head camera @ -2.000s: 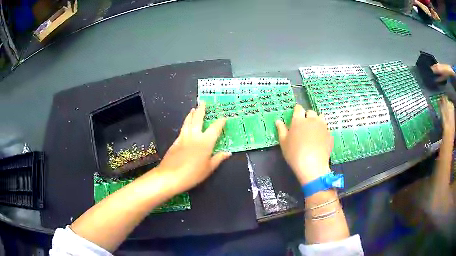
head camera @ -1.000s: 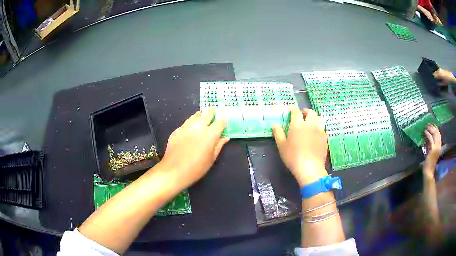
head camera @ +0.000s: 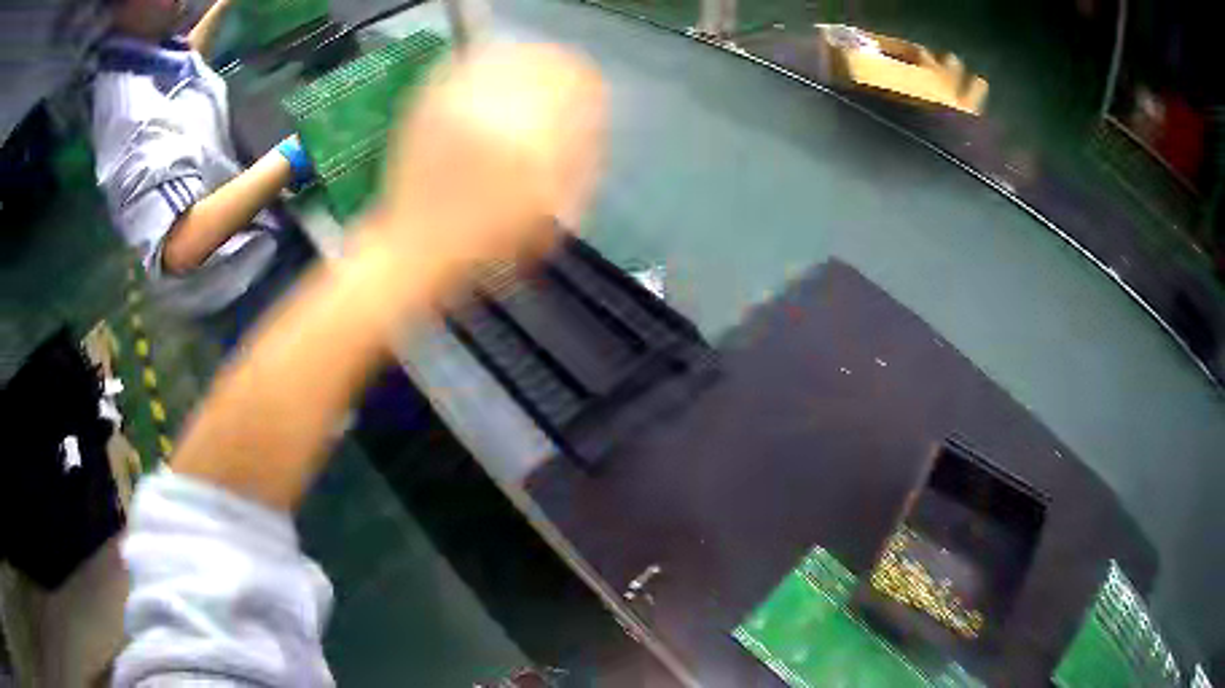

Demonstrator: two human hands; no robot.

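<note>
My left hand [head camera: 497, 148] is blurred and reaches to the upper left, above the black slotted rack [head camera: 591, 329]. A green circuit board panel [head camera: 356, 101] is beside and partly behind it; I cannot tell whether my hand grips it. My right hand is out of the picture. The black bin [head camera: 1001, 491] with small gold pieces [head camera: 927, 585] lies on the dark mat [head camera: 752, 450]. One green panel [head camera: 806, 625] lies beside the bin, and another green panel [head camera: 1115, 638] shows at the lower right, cut off by the edge.
Another worker [head camera: 175, 175] with a blue wristband is at the upper left, near the green panels. The bench edge [head camera: 551, 531] runs diagonally down to the bottom. A tan box [head camera: 907, 74] is at the top right, beyond the grey-green surface. Yellow-black floor tape [head camera: 145, 350] shows at left.
The view has swung left. Both hands were on a green panel; my left hand is now raised near another panel, and my right hand has left the picture.
</note>
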